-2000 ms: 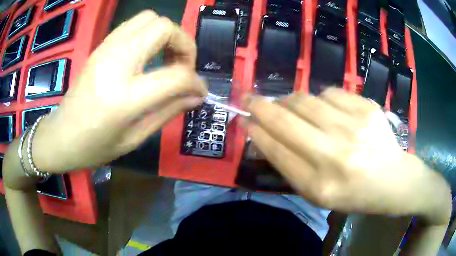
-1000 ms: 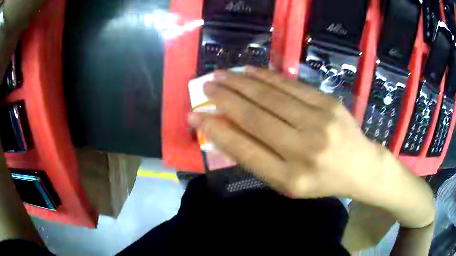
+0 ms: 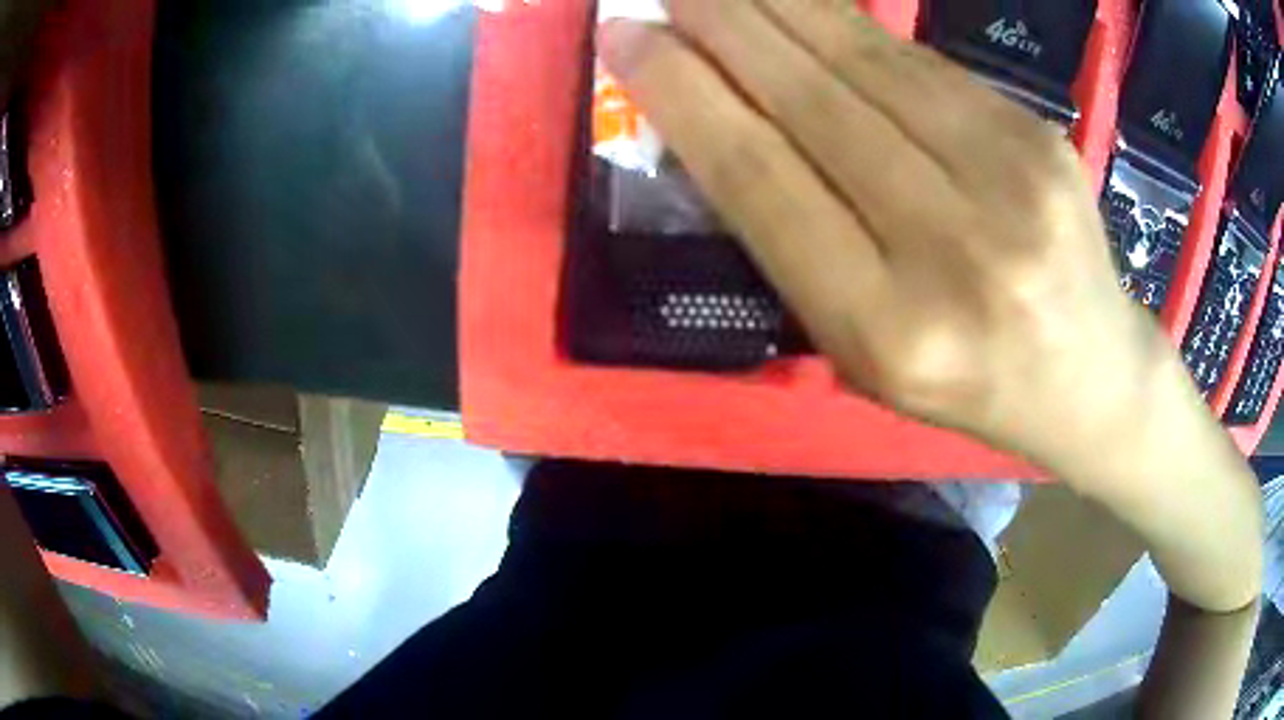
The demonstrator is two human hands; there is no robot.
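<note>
My right hand (image 3: pixel 873 183) reaches in from the right, palm down with fingers close together, over the leftmost slot of the red foam tray (image 3: pixel 634 415). Its fingertips are on a white and orange flat piece (image 3: pixel 620 120). A black back cover (image 3: pixel 676 303) with a small grid of holes extends below that piece, at the slot's near end, partly under my hand. The hand hides the rest of the slot. Open black flip phones (image 3: pixel 1162 127) marked "4G LTE" stand in the slots to the right. My left hand is out of view; only a dark, blurred forearm shows at the left edge.
Another red tray (image 3: pixel 127 324) with dark-windowed devices (image 3: pixel 78 513) is at the left. The dark green bench top (image 3: pixel 317 211) shows between the trays. Brown cardboard boxes (image 3: pixel 268 478) are below the bench edge on both sides.
The back cover and the white-orange piece, held lower over the tray's near edge before, are now farther forward within the slot. The clear film seen between both hands earlier is no longer visible there.
</note>
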